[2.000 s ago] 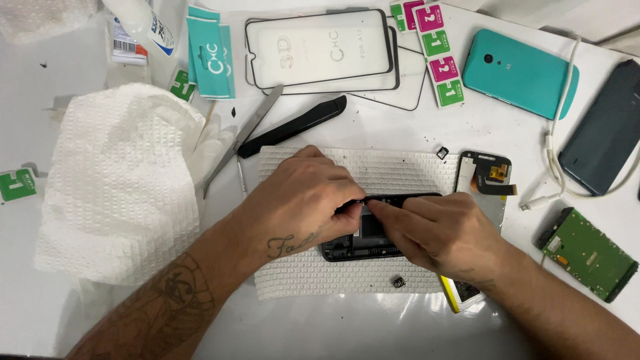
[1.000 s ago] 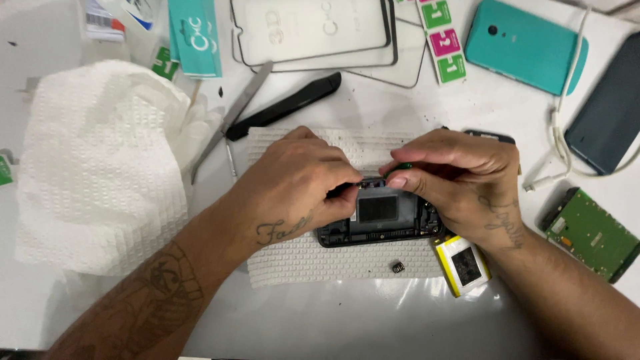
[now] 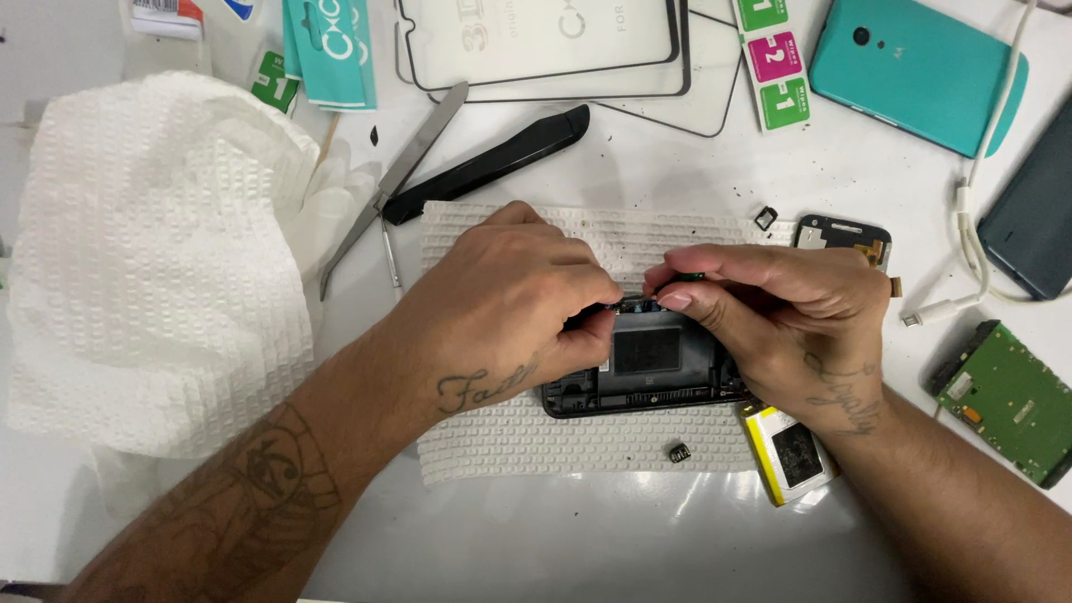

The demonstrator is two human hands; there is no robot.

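Note:
A black phone frame [image 3: 649,352] with its inside showing lies on a textured white paper towel [image 3: 502,452]. My left hand [image 3: 528,293] pinches the frame's upper edge between thumb and fingers. Between the thumb and index finger of my right hand [image 3: 754,318] is a small green circuit board [image 3: 688,278], just over that same edge; most of it is hidden by the fingers. A yellow-edged battery [image 3: 791,456] lies by my right wrist. Below the frame sits a tiny metal part [image 3: 679,453]. Behind my right hand is a phone display assembly [image 3: 842,230], partly covered.
At the upper left of the towel lie tweezers [image 3: 402,163], a black-handled tool [image 3: 494,163] and a thin metal tool [image 3: 391,255]. Crumpled paper towel [image 3: 159,268] fills the left. Screen protectors [image 3: 544,50], a teal phone [image 3: 913,71], a white cable [image 3: 963,209] and a green circuit board [image 3: 1005,402] lie around.
My right hand has risen off the phone frame's edge, and a small green board now shows in its fingers. More of the frame's inside is visible. My left hand remains at the edge.

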